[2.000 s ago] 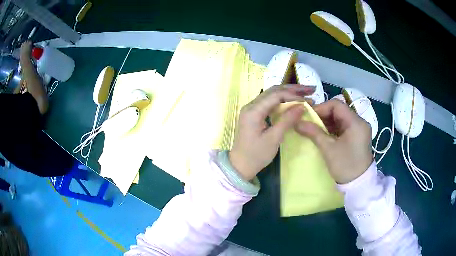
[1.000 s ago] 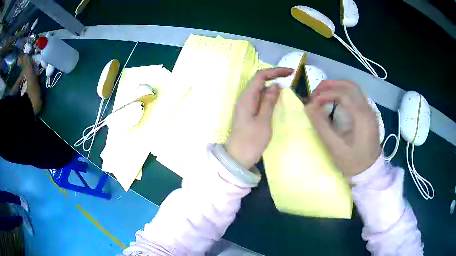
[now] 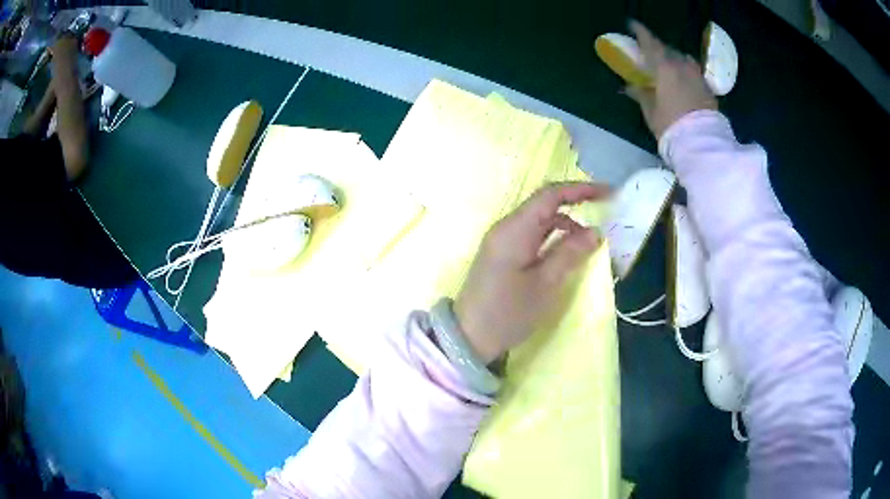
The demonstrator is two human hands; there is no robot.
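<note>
My left hand (image 3: 517, 273) is in mid-view, thumb and fingertips close together at the upper end of a thin pale-yellow sheet (image 3: 561, 390) that hangs down in front of me. A faint, blurred whitish patch shows at the fingertips; I cannot tell what it is. My right hand (image 3: 671, 83), partly blurred, is stretched out over the dark belt, its fingers around the right end of a white-and-yellow handheld unit (image 3: 617, 57). Its cord is hidden. A thick stack of yellow sheets (image 3: 459, 156) lies left of my left hand.
Several units lie by my right sleeve, one (image 3: 639, 210) near the grey rail (image 3: 390, 76). Two units (image 3: 283, 242) rest on pale sheets (image 3: 249, 322) at left, another (image 3: 234, 144) beside them. A red-capped white bottle (image 3: 135, 68), a person's arm and a blue stool (image 3: 146, 317) are further left.
My right hand has left the sheet and moved up and away to a unit on the belt. My left hand stays at the sheet. The view has shifted a little.
</note>
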